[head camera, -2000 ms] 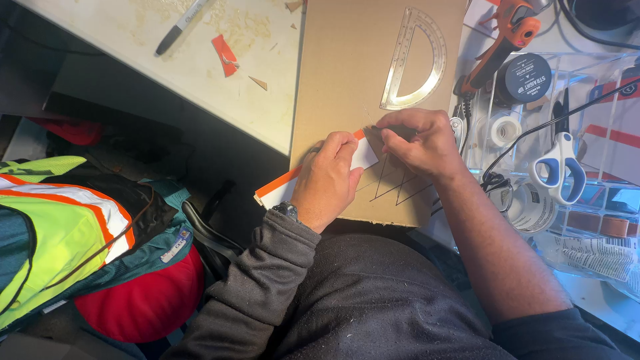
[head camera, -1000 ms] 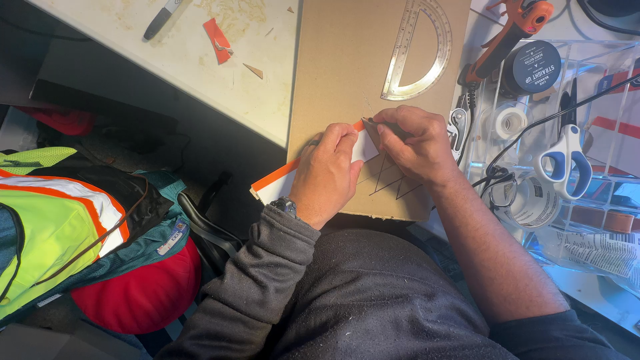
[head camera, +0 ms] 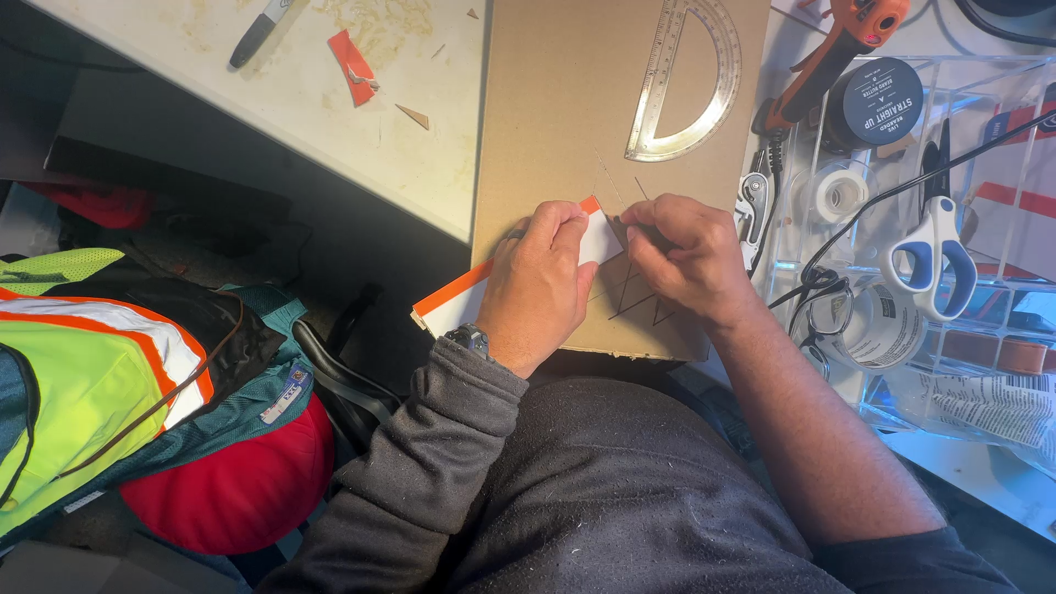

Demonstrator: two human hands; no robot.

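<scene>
My left hand [head camera: 536, 285] holds down a white strip with an orange edge [head camera: 602, 239], which lies slanted across the lower part of a brown cardboard sheet [head camera: 561, 107]. At the strip's right end is my right hand [head camera: 681, 247], its thumb and forefinger pinched together. Something small and dark shows by those fingertips; what it is I cannot tell. Pencil or pen lines cross the cardboard beneath my right hand. Above it lies a clear protractor [head camera: 726, 91].
A marker [head camera: 257, 37] and an orange scrap [head camera: 353, 66] lie at upper left. On the right are an orange-and-black tool [head camera: 837, 62], a round black tin [head camera: 874, 103], a clear organizer [head camera: 1011, 82], white-blue scissors [head camera: 936, 256], a tape roll [head camera: 840, 195] and a black cable [head camera: 899, 188].
My right hand's fingers have shifted slightly at the strip's end and sit a little away from its orange edge. My left hand stays on the strip.
</scene>
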